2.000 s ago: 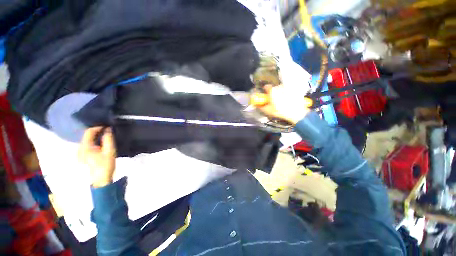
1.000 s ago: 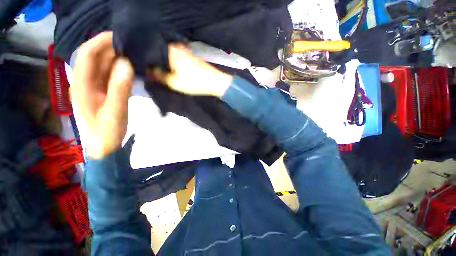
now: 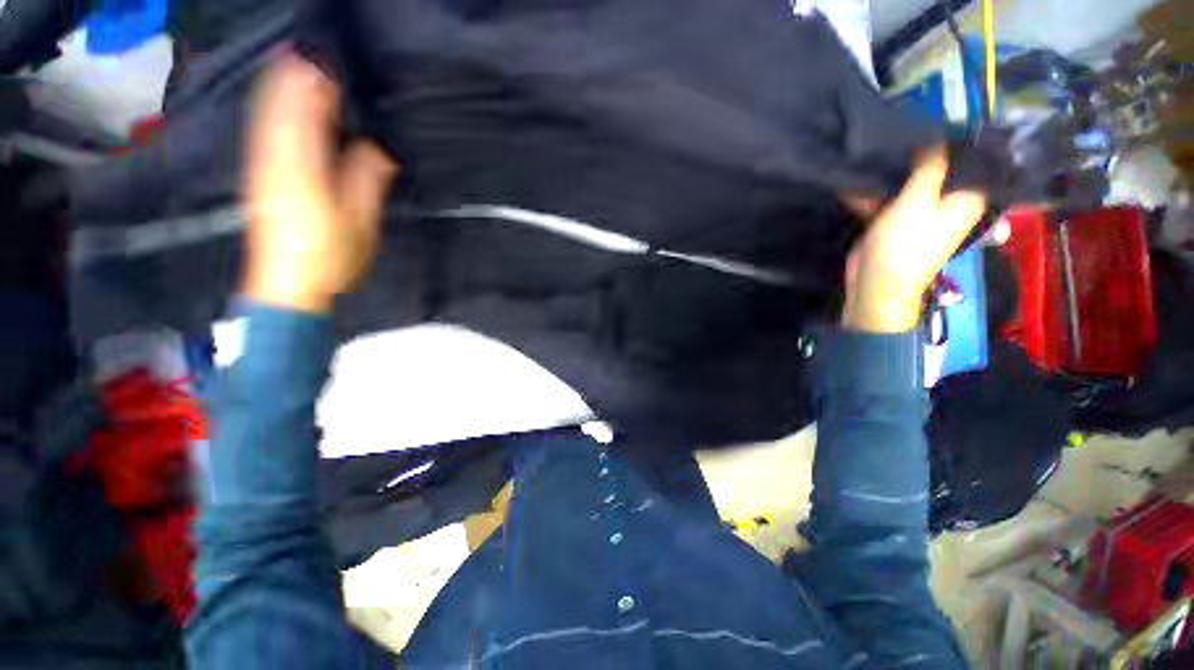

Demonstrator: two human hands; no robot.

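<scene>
A wide black garment piece (image 3: 563, 308) with a thin white line (image 3: 550, 225) along it is spread across the view over the white-covered table (image 3: 432, 393). My left hand (image 3: 308, 196) is on the cloth at the left, blurred, with thumb and fingers apart; its grip cannot be made out. My right hand (image 3: 913, 242) holds the right end of the garment piece between thumb and fingers, raised near the table's right side. The iron and the padded board are not visible; the cloth covers that area.
A blue board (image 3: 965, 314) lies just right of my right hand, with a red crate (image 3: 1080, 288) beyond it. Another red crate (image 3: 1152, 563) is at the lower right. Red items (image 3: 144, 458) stand at the left. Black cloth (image 3: 406, 491) hangs at the near edge.
The iron was in my right hand, then stood on its rest, and is now out of sight. My right hand has moved right, and the black cloth is now spread wide between both hands.
</scene>
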